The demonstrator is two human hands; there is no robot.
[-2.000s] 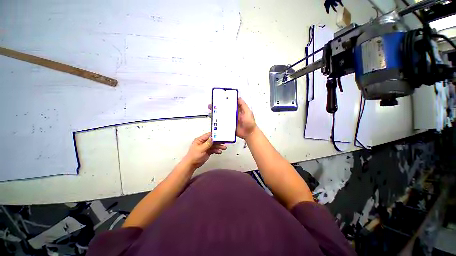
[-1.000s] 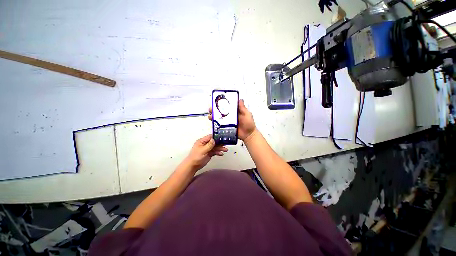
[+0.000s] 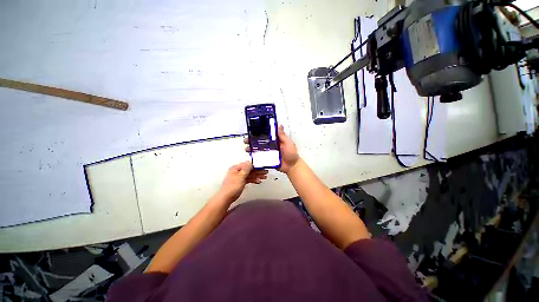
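Note:
A smartphone with a lit screen, dark above and white at its lower end, is held upright in front of my body, over the table's near part. My right hand grips its right side, with fingertips showing at the left edge. My left hand is at its lower left corner, thumb near the edge and fingers curled below it. Whether the left hand bears any of the phone's weight is hard to tell.
The cutting machine stands at the right on its base plate, beside cut bundles. A wooden strip lies on the paper-topped lay at the left. Scraps cover the floor below the table.
The phone's screen has changed from mostly white, through a picture with a dark lower panel, to mostly dark. The view has shifted slightly; both hands stay at the phone.

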